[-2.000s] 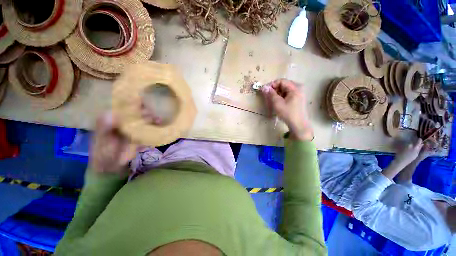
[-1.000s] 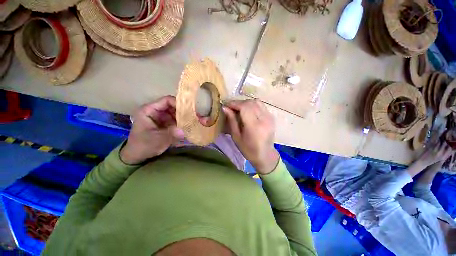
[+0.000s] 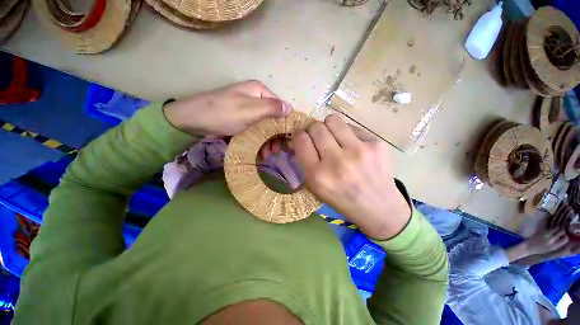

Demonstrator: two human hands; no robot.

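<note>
A tan woven ring [image 3: 245,168] is held in front of my chest, its flat face towards me. My left hand [image 3: 232,108] grips its upper edge, thumb on the rim and some fingers behind it. My right hand [image 3: 350,168] is at the ring's right side, its fingers bent at the edge of the centre hole; it covers that side. A small dark bit shows at the right fingertips, too small to tell what it is. The work board [image 3: 432,76] lies beyond, with brown specks and a small white piece [image 3: 402,97] on it.
Red-collared rings [image 3: 95,38] lie at upper left. A white bottle [image 3: 484,32] and brown cords [image 3: 442,6] are at the back. Stacked rings with cords [image 3: 502,159] stand right. Another person's hands [image 3: 547,241] are at lower right. Blue crates [image 3: 121,111] are below the bench edge.
My left hand has moved from the ring's left side to its top edge, and the ring now faces me more fully. My right hand went from the white piece to the ring. The view has shifted.
</note>
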